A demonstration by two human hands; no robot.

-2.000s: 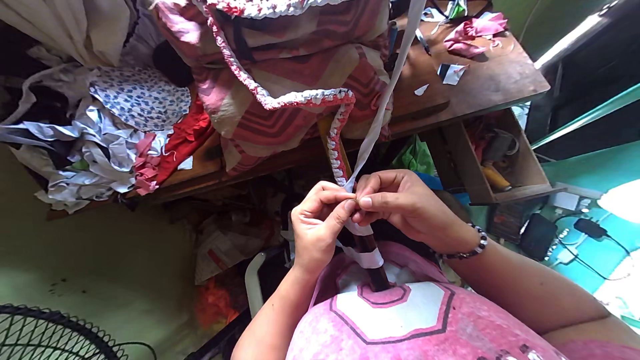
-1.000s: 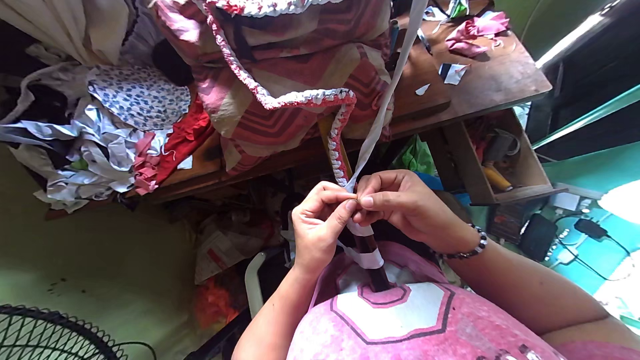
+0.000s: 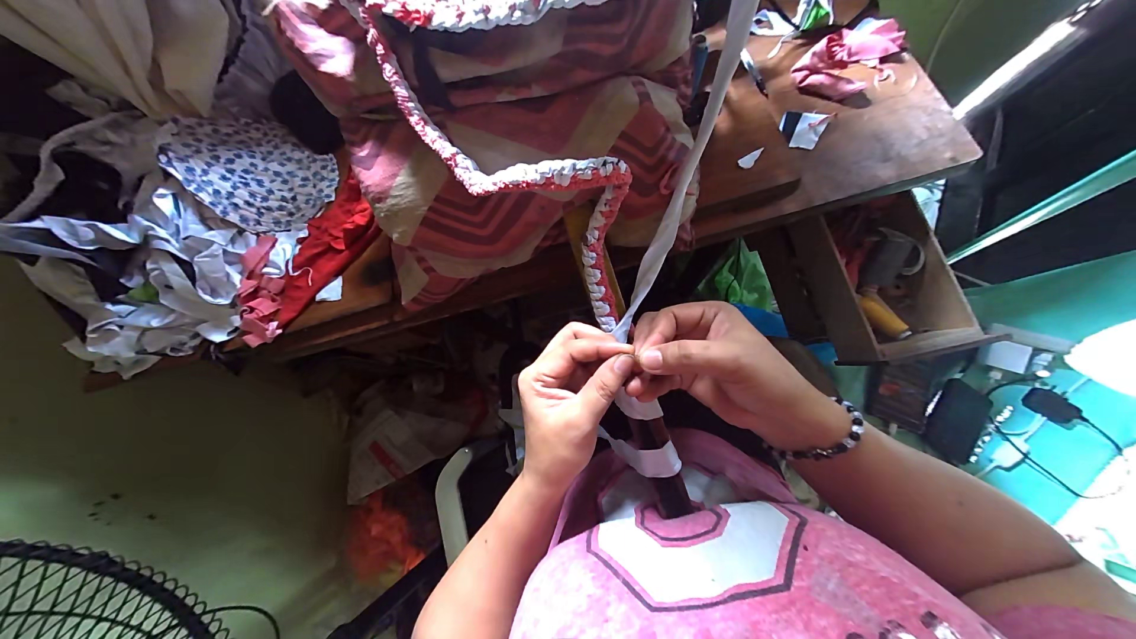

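Note:
My left hand (image 3: 572, 395) and my right hand (image 3: 723, 364) meet at their fingertips, pinching something small and thin, too hidden to name. Just above them, a red and white braided fabric cord (image 3: 606, 240) comes down from a patterned cushion (image 3: 532, 133). A long white fabric strip (image 3: 679, 209) slants from the top edge to the fingers. Below the hands, a dark rod (image 3: 672, 493) wrapped in white strips (image 3: 652, 460) points toward my pink shirt (image 3: 710, 577). A beaded bracelet (image 3: 839, 435) circles my right wrist.
Fabric scraps (image 3: 169, 284) are heaped on the wooden table (image 3: 852, 169) at left; pink cloth (image 3: 843, 62) and small pieces lie at right. An open drawer (image 3: 945, 342) holds a mug and a yellow object. A fan (image 3: 89, 595) stands at lower left, and cables run at right.

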